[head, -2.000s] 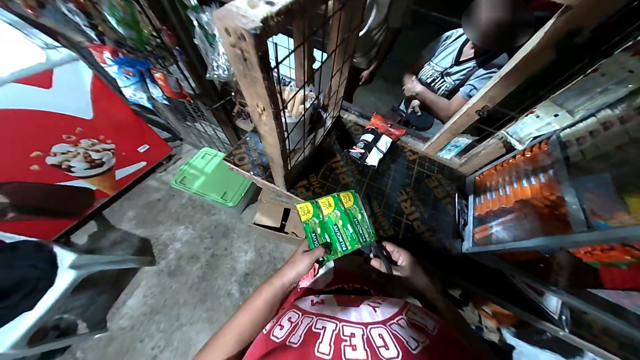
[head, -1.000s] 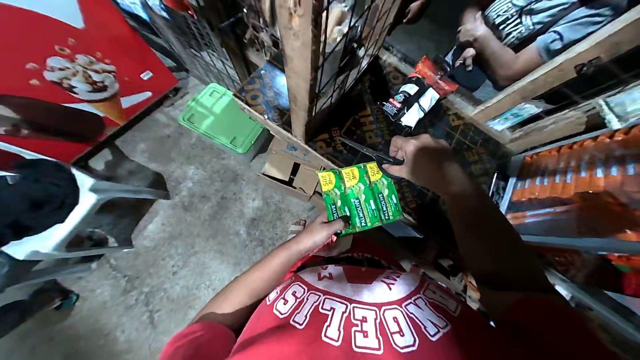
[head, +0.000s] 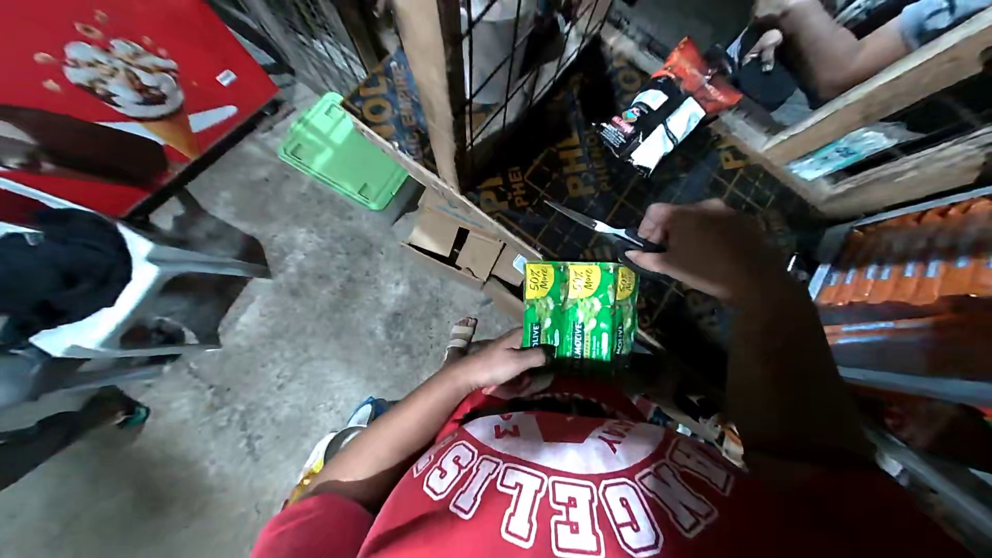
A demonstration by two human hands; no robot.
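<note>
A strip of green Palmolive sachets [head: 581, 310] with yellow patches hangs together in front of my chest. My left hand [head: 504, 363] pinches its lower left corner between thumb and fingers. In my right hand [head: 690, 244], at the strip's upper right, is a pair of scissors [head: 593, 225] gripped by its dark handles. The scissor blades point up and left, over the dark printed counter and beyond the strip's top edge. Whether the blades are parted is hard to tell. A black, white and red snack packet [head: 659, 116] lies farther back on the counter.
A wooden post [head: 438, 93] with wire mesh rises from the counter [head: 573, 163]. Left of it are a cardboard box [head: 457, 240] and a green lidded bin [head: 341, 151]. A white plastic chair [head: 147, 287] stands at left. Another person's arm [head: 837, 46] is beyond the counter, and orange packets [head: 914, 271] fill a case at right.
Two seconds ago my right hand was low beside the strip's lower right; it has since risen with the scissors to the upper right. My left hand keeps its hold on the sachets.
</note>
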